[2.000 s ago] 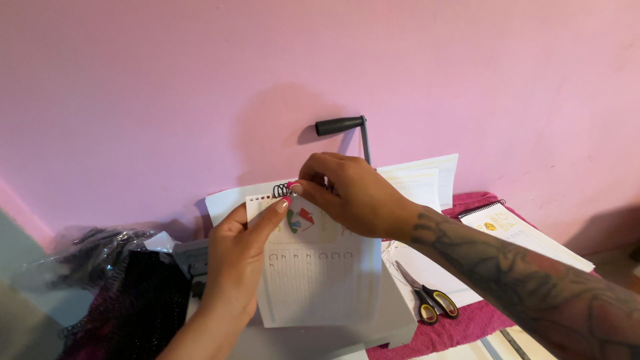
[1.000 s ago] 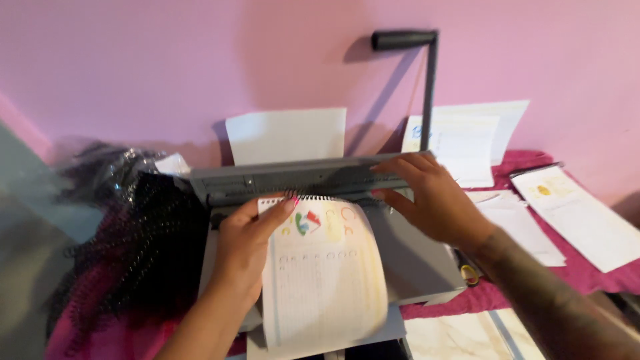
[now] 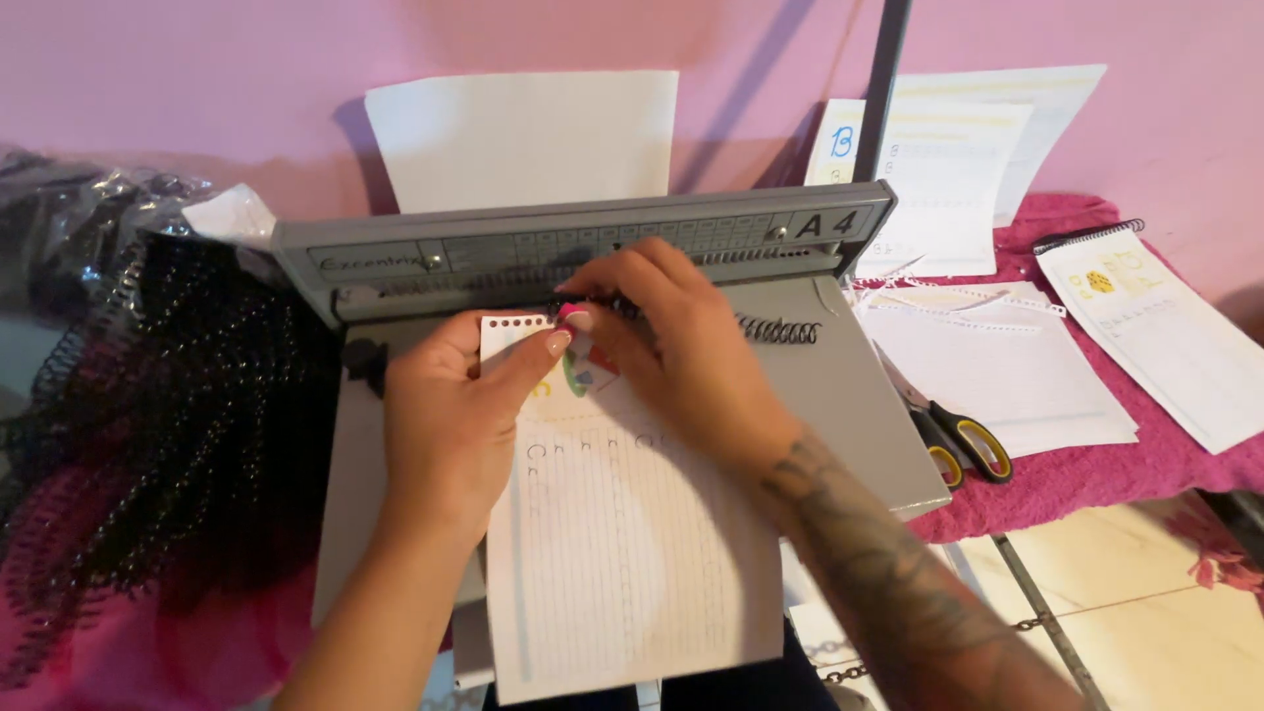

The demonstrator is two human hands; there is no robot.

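A stack of lined worksheets with punched holes along its top edge hangs over the front of a grey binding machine. My left hand grips its top left corner, thumb on the printed side. My right hand pinches a black spiral binding coil at the punched edge, and the coil's free end sticks out to the right beyond my fingers. The leftmost holes show no coil in them. The rest of the edge is hidden by my right hand.
Black plastic coils lie heaped at the left. Black-and-yellow scissors lie beside the machine at the right, near loose sheets and a coil-bound booklet on a pink towel. The machine's lever rises at its right end.
My right hand, apart from the pages one second ago, is back at their punched edge with the coil. My left hand keeps its hold. The view has moved closer to the machine.
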